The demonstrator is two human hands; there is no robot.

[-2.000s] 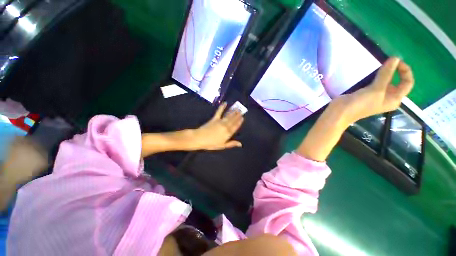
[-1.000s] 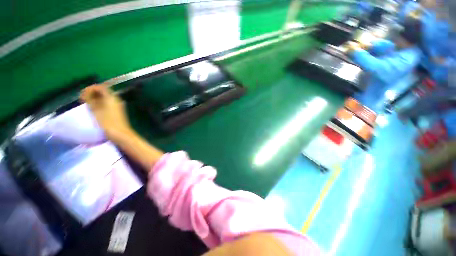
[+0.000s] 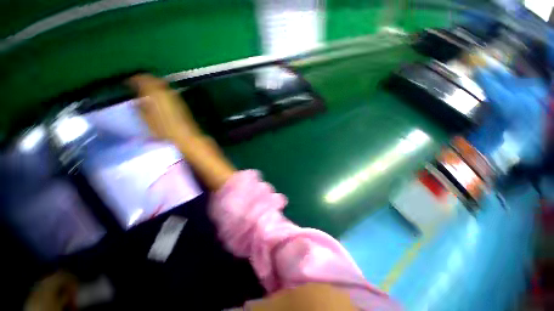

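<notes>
The right-hand tablet (image 3: pixel 143 176) lies lit in a black tray, its screen white and lilac. A second, dimmer tablet (image 3: pixel 51 212) lies beside it at the left. My right hand (image 3: pixel 159 108) is blurred at the upper right edge of the right-hand tablet; its finger pose cannot be made out. My left hand (image 3: pixel 53 293) is blurred and partly cut off at the lower left, beside a pale label. A white barcode label (image 3: pixel 167 238) sits on the black surface below the right-hand tablet.
Another black tray with dark tablets (image 3: pixel 255 100) lies right of my hand on the green bench (image 3: pixel 316 161). More trays (image 3: pixel 434 91) lie farther right near a person in blue (image 3: pixel 516 115). A posted sheet (image 3: pixel 290 24) hangs behind. Boxes (image 3: pixel 449 182) stand over the blue floor.
Since one second ago the view has shifted, so the tablets and bench appear farther right, and my left hand has come into view at the lower left. My right hand stays by the tablet's upper edge.
</notes>
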